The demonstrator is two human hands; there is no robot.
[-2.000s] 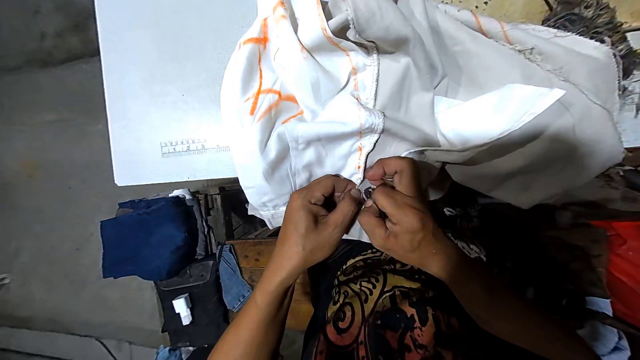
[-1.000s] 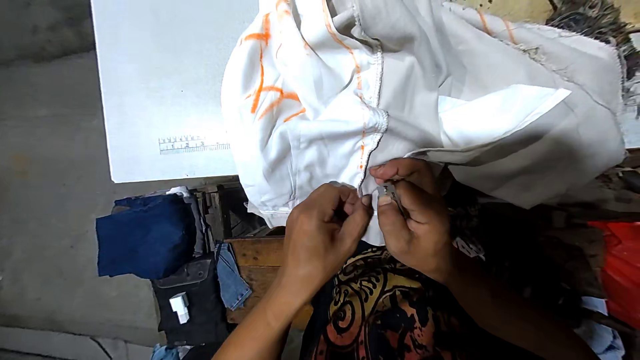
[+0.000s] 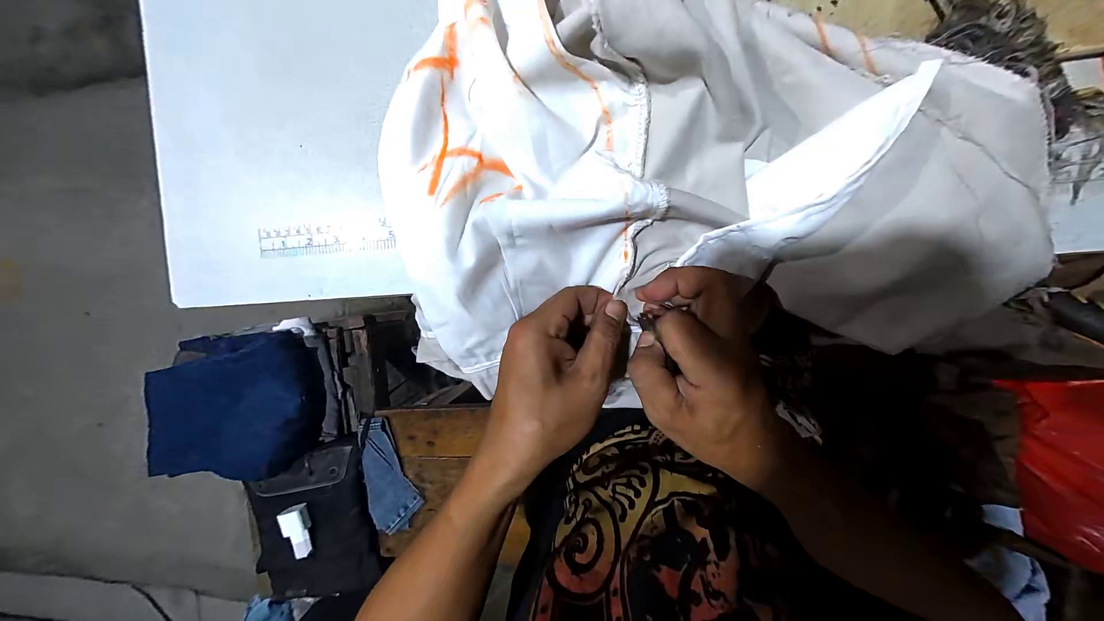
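Note:
A white and light grey cloth garment [image 3: 552, 216] with orange chalk-like marks and overlocked seams lies spread in front of me. Thumb and fingers of my left hand [image 3: 561, 362] pinch its seam at the near edge. Just right of it, my right hand [image 3: 703, 362] holds a small dark metal tool [image 3: 649, 321] between thumb and curled fingers, its tip close to the seam. What kind of tool it is cannot be told, as the fingers hide most of it. A white flap of cloth [image 3: 828, 164] stands up from the garment on the right.
Under the garment is a white board [image 3: 276, 129] with a printed ruler scale [image 3: 328, 240]. Folded dark blue cloth [image 3: 233, 405], a black folded item [image 3: 319, 517] and a small white object [image 3: 296, 530] are at lower left. A red plastic bag [image 3: 1065, 466] is at right.
The metal tool, hardly visible two seconds ago, shows between the fingers of my right hand. My left hand keeps its pinch on the seam. The white flap stands higher than before.

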